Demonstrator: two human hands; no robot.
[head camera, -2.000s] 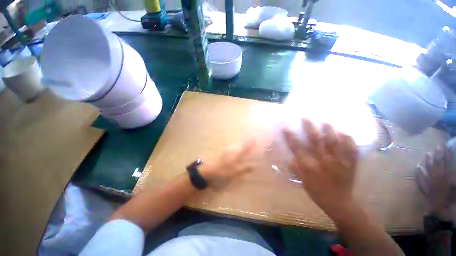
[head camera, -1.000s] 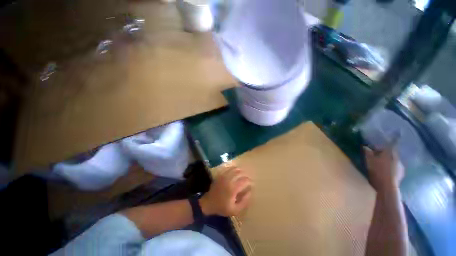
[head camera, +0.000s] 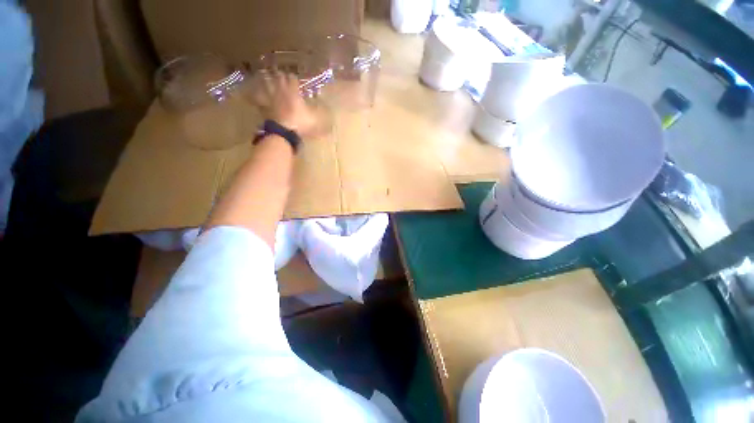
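My left hand (head camera: 293, 107), with a dark wristband, reaches over the cardboard side surface (head camera: 397, 157) at the middle one of several clear housings (head camera: 310, 78). Its fingers overlap the rim; whether they grip it is unclear. Another clear housing (head camera: 202, 99) stands to the left. A white bowl (head camera: 533, 392) is on the cardboard mat (head camera: 537, 314), open side up, cut off by the bottom edge. Stacked white bowls (head camera: 587, 157) lean at the mat's back edge. My right hand is not in view.
White tubs (head camera: 446, 54) stand at the back of the side cardboard, with more white bowls (head camera: 517, 91) beside the stack. White bundles (head camera: 347, 248) lie below the cardboard's front edge. A green post (head camera: 694, 264) crosses at the right. Brown carton panels rise behind the housings.
The view has swung left. My left hand has moved from the mat's edge to the clear housings. A white bowl now shows on the mat, and my right hand has left the view.
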